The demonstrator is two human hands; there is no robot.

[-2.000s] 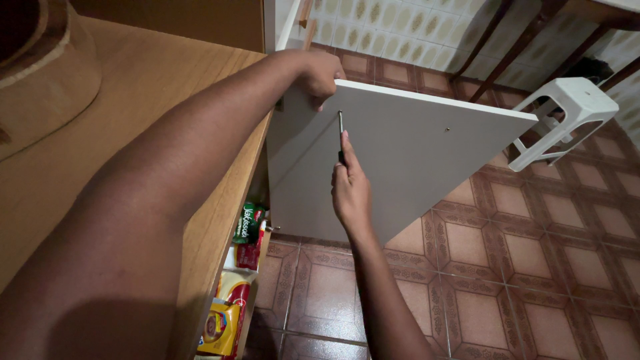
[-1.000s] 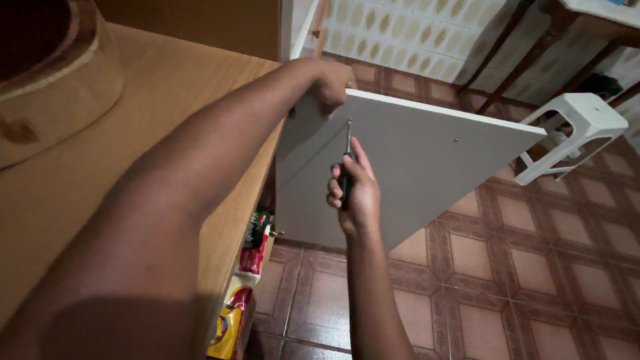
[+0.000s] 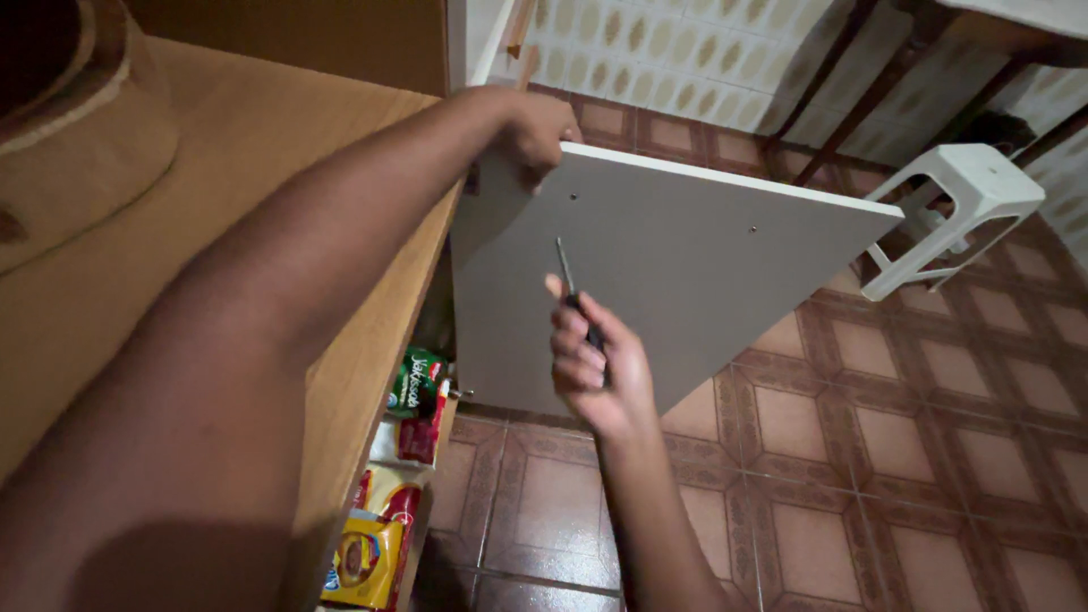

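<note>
My left hand [image 3: 540, 132] grips the top edge of a grey cabinet door panel [image 3: 663, 280] near its upper left corner. Two small screws are visible in the panel, a left screw [image 3: 574, 196] just below my left hand and a right screw [image 3: 753, 229] farther along. In my right hand [image 3: 603, 365] is a screwdriver [image 3: 585, 319] with a dark handle, its thin metal shaft pointing up. The tip is below the left screw and apart from it. The door stands open beside the wooden countertop [image 3: 357, 425].
Food packets [image 3: 370, 552] and a green packet [image 3: 418, 378] fill a shelf under the countertop. A round wooden object [image 3: 85, 170] rests on top. Beyond the door are a white plastic stool [image 3: 977, 183], a table's dark legs [image 3: 858, 102] and brown floor tiles [image 3: 807, 421].
My right hand has drawn the screwdriver down, away from the left screw, where its tip was in the earlier frames. My left hand has kept its place on the door.
</note>
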